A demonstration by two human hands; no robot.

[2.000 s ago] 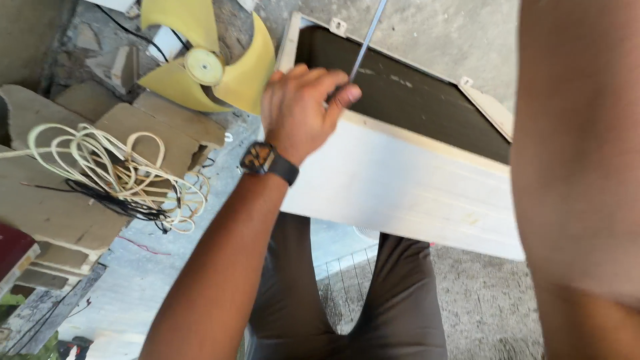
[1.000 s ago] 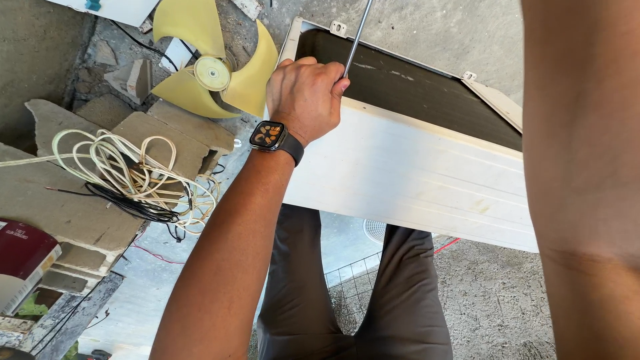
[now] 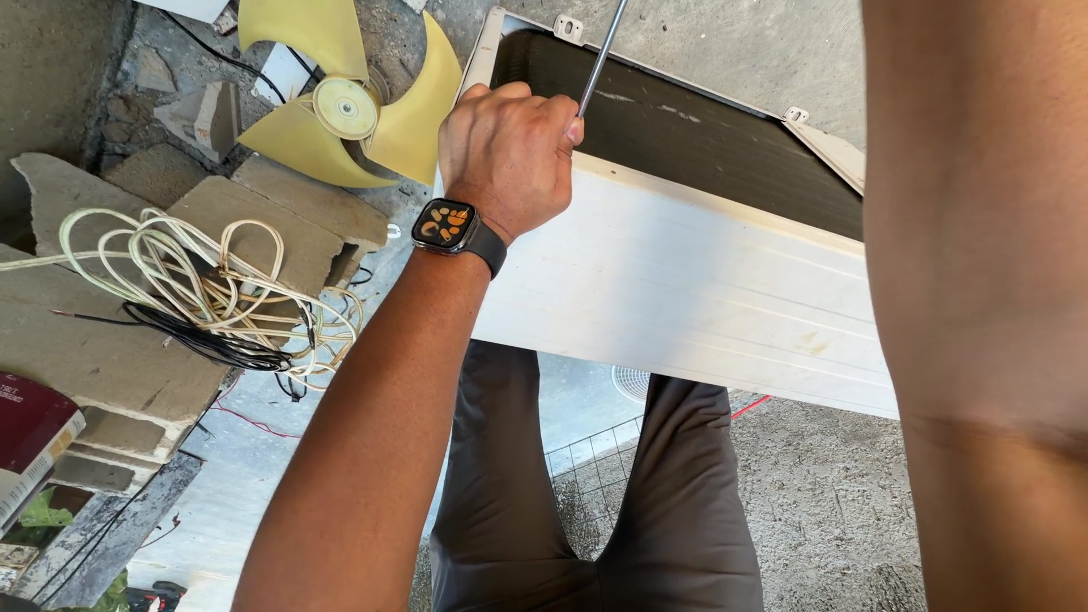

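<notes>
My left hand (image 3: 514, 157), with a black smartwatch (image 3: 444, 225) on its wrist, is closed around the lower end of a thin metal rod (image 3: 602, 64), perhaps a screwdriver shaft. The rod runs up past the top edge of the view. Beneath the hand lies a white metal casing (image 3: 680, 263) that looks like an air conditioner outdoor unit. Its upper side shows a dark finned coil (image 3: 671, 119) with small mounting tabs. My right forearm fills the right edge of the view, but my right hand is out of frame.
A yellow plastic fan blade (image 3: 404, 102) lies left of the casing, near broken concrete pieces (image 3: 208, 119). Coiled white cable (image 3: 170, 263) and black cable (image 3: 204, 336) rest on concrete blocks (image 3: 102, 353). A dark red container (image 3: 34, 425) stands at the far left. Wire mesh (image 3: 595, 459) shows between my legs.
The view has shifted slightly. My left hand stays at the casing's upper left with the rod in it.
</notes>
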